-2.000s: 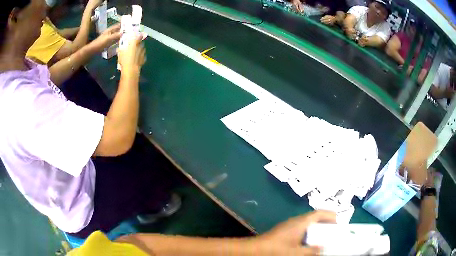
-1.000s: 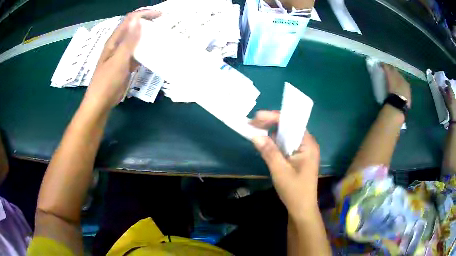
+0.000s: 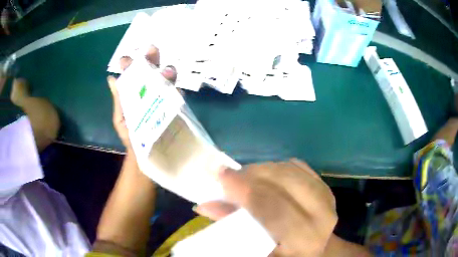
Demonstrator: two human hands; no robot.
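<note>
A white product carton (image 3: pixel 155 115) with a small green picture and lettering is tilted in front of me, its open end towards the lower right showing a beige inside. My left hand (image 3: pixel 118 113) holds it from behind, with fingertips over its upper edge. My right hand (image 3: pixel 291 206) is at the open end, thumb or finger on the carton's flap, and also holds a blank white folded piece (image 3: pixel 226 238), likely a leaflet. The palm of my right hand is hidden.
A leaflet pile (image 3: pixel 241 40) lies behind the carton on the green table (image 3: pixel 271 130). A light blue and white supply box (image 3: pixel 341 37) stands right of it. Another carton (image 3: pixel 396 98) lies further right. Co-workers' arms are at both sides.
My left hand has left the leaflet pile and now holds a carton. My right hand has come nearer with a white piece. The view has shifted, and a carton now lies free at right.
</note>
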